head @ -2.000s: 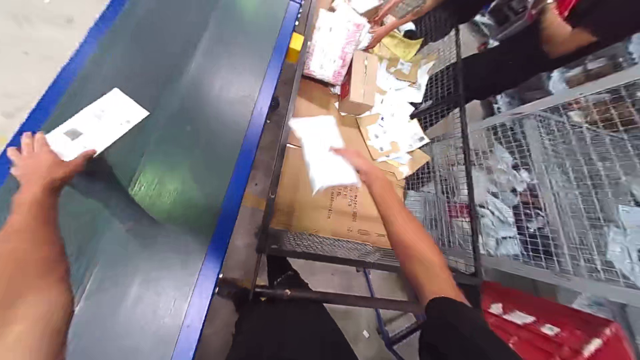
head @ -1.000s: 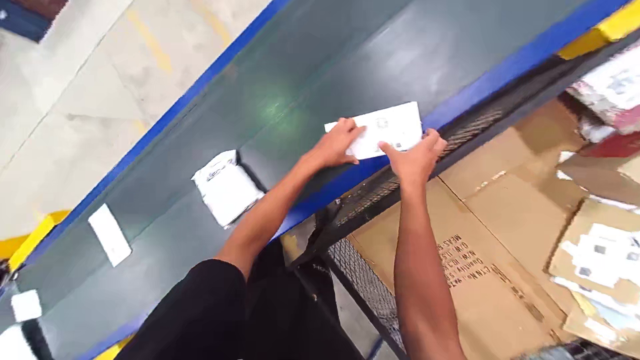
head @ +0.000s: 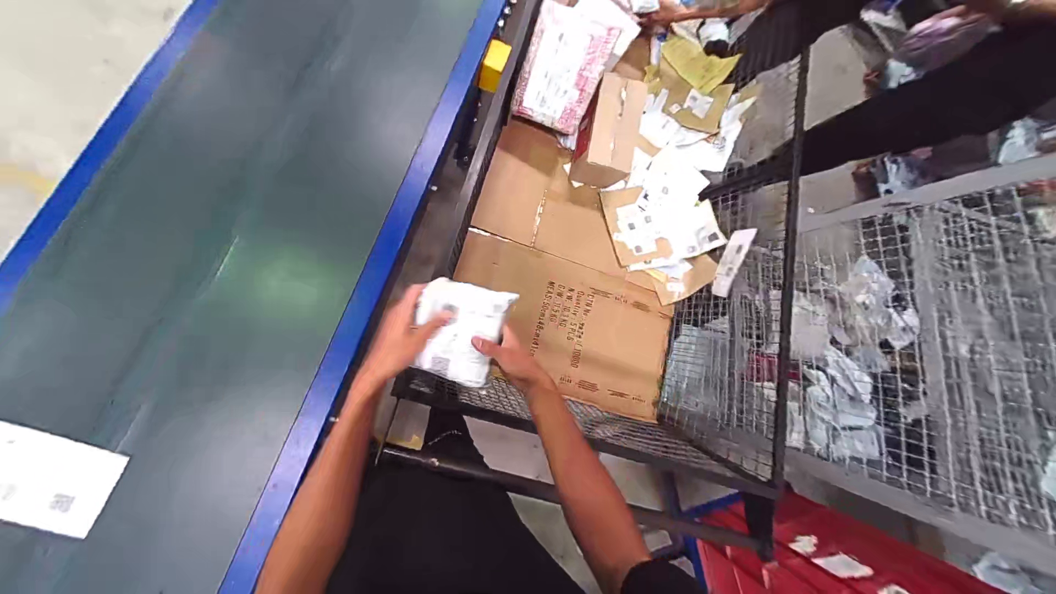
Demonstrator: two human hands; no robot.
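A white plastic mailer parcel (head: 464, 330) with a printed label is gripped from both sides, above the near left corner of a wire-mesh cart lined with cardboard (head: 561, 322). My left hand (head: 404, 334) clasps its left edge, thumb on top. At its lower right edge, my right hand (head: 513, 359) presses with the thumb. On the green conveyor belt (head: 239, 272) to the left, a white flat parcel (head: 58, 478) lies at the frame's edge. Paper mailers (head: 664, 206) are heaped at the cart's far right, beside a brown cardboard box (head: 612, 132).
The conveyor's blue rail (head: 355, 313) runs along the cart's left side. A pink-and-white parcel (head: 569, 66) lies behind the box. Another mesh cage (head: 949, 330) with bagged parcels stands right, above a red surface (head: 808, 536). Another person's hand (head: 664, 12) reaches in at the top.
Both my hands have gone from a flat white parcel at the belt's edge to a puffier white parcel over the cart. The view has swung strongly between belt and cart.
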